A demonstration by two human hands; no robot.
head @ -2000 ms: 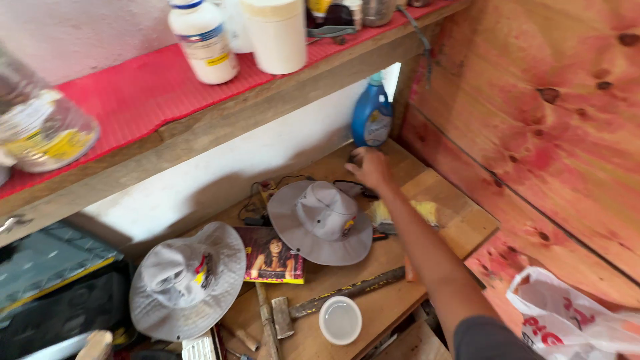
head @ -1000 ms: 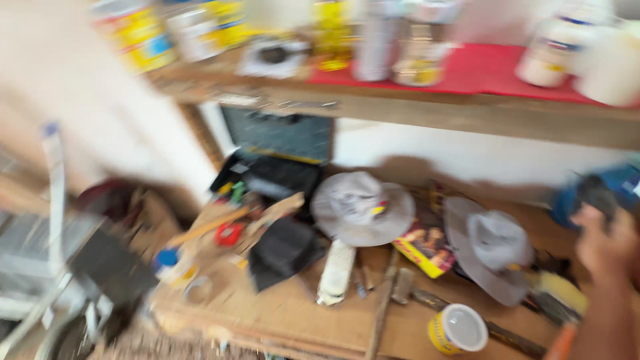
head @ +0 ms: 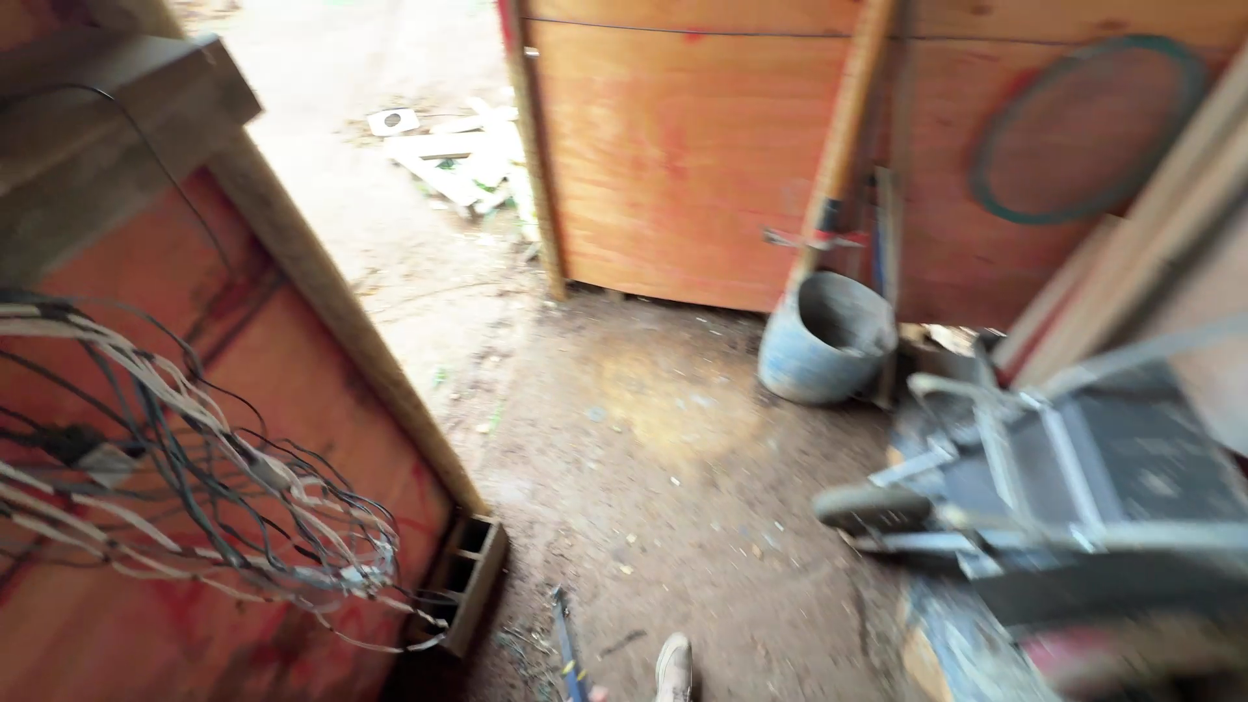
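Observation:
Neither of my hands shows clearly. At the bottom edge, a small skin-coloured patch, perhaps a fingertip [head: 598, 693], appears beside a long thin blue and dark tool with yellow marks [head: 568, 648]. Which hand it belongs to, and whether it grips the tool, I cannot tell. Just right of the tool is the toe of a light shoe [head: 674, 665] on the dirt floor [head: 721, 575].
Bundled cables [head: 214, 439] hang at left above a hollow block [head: 473, 580]. Ahead stand a plywood panel [head: 673, 156] and a worn bucket [head: 829, 336] beside long wooden handles. A wheelbarrow [head: 1092, 468] is at right. Scrap wood [head: 453, 156] lies outside the opening.
The view has swung from the workbench with hats to the floor and opening. The hand seen reaching near the blue bottle, then raised at right with a dark object, is no longer clearly visible.

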